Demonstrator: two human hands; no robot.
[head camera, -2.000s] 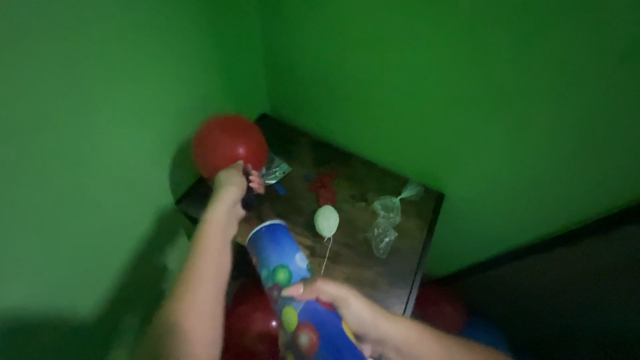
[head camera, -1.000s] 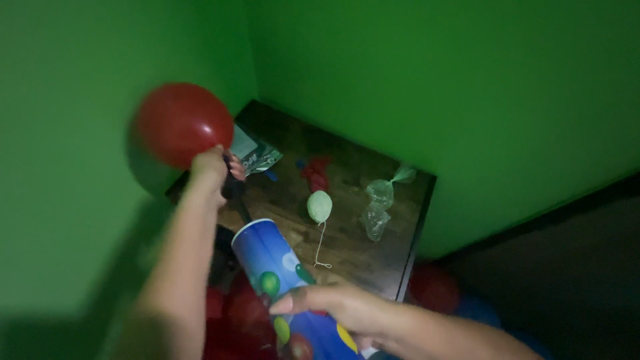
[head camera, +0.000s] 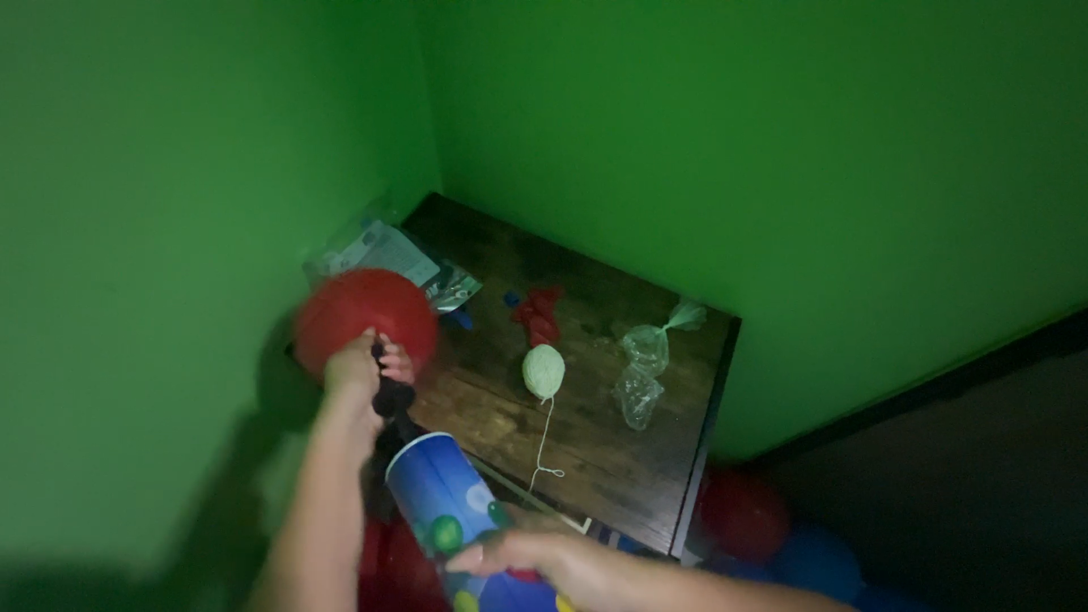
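Note:
My left hand (head camera: 367, 365) grips the black nozzle end of a hand balloon pump, where the neck of a round red balloon (head camera: 365, 310) meets it. My right hand (head camera: 531, 557) is wrapped around the pump's blue printed barrel (head camera: 442, 501), lower in the view. A black rod (head camera: 403, 421) shows between the barrel and the nozzle end. Beyond the barrel, a ball of pale string (head camera: 544, 371) lies on the dark wooden table (head camera: 595, 442), its loose end trailing toward the near edge. Red uninflated balloons (head camera: 538, 314) lie just behind the ball.
A clear knotted plastic bag (head camera: 643, 365) lies on the table's right side. Plastic packaging (head camera: 395, 259) and small blue pieces (head camera: 460, 319) are at the back left. Inflated red (head camera: 742, 512) and blue (head camera: 816, 561) balloons sit below the right edge. Green walls meet behind the table.
The red balloon looks bigger than two seconds ago. Since one second ago, my left hand and the balloon have come lower, nearer the table's left edge. Both hands have kept their hold on the pump.

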